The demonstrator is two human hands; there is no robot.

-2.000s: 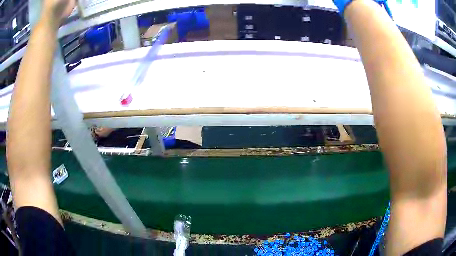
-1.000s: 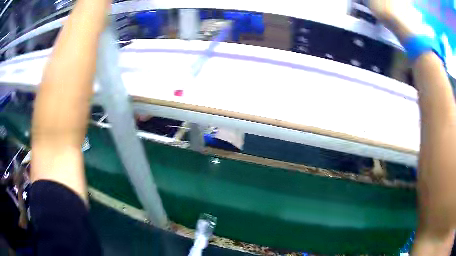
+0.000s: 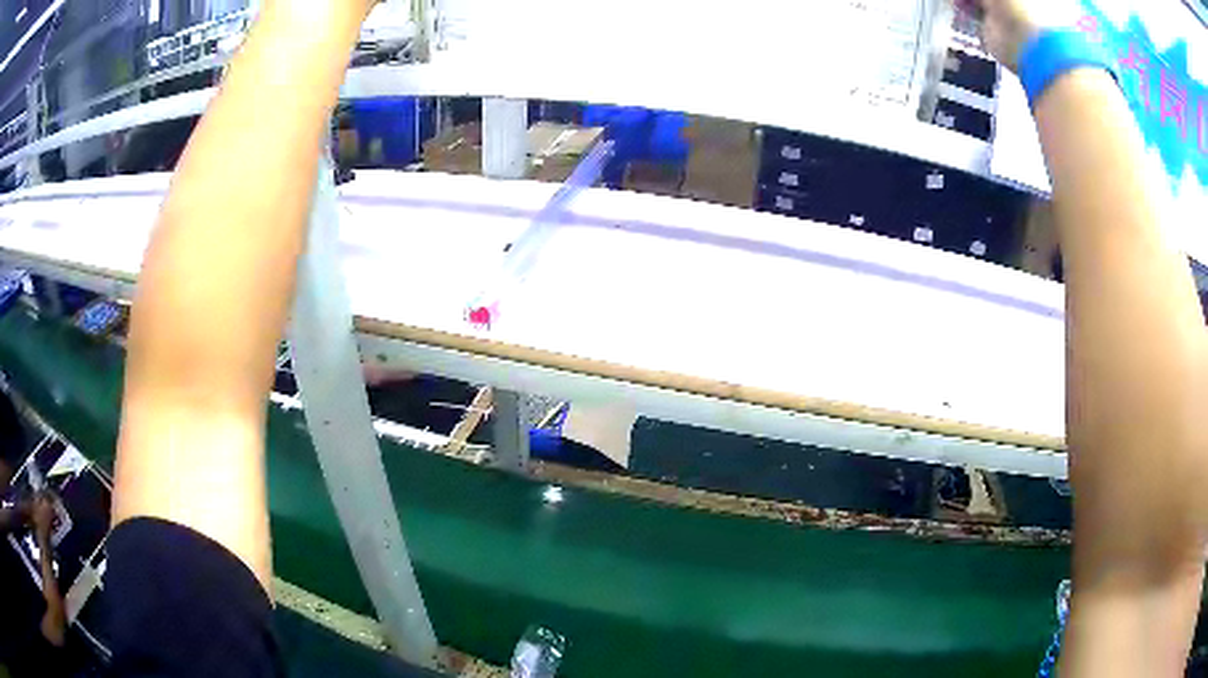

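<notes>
Both my arms reach up to the top edge of the view. My left hand (image 3: 347, 7) is almost wholly cut off by that edge; its fingers are hidden. My right hand (image 3: 1009, 29) is partly cut off at the top right, above a bright blue wrist band (image 3: 1064, 58). A large white sheet or panel (image 3: 676, 56) in a pale frame (image 3: 931, 60) spans the top between the hands. Whether either hand grips it cannot be told.
A white shelf (image 3: 795, 298) holds a clear tube (image 3: 550, 219) with a red end. A grey post (image 3: 342, 437) slants down past a green conveyor (image 3: 702, 583). Clear plastic (image 3: 538, 652) lies at the bottom edge. Another person's arm (image 3: 50, 576) shows at lower left.
The view has turned and tipped up, so shelf and conveyor sit lower. More of the white sheet shows, and the blue disc pile has dropped out of view. Both arms remain raised.
</notes>
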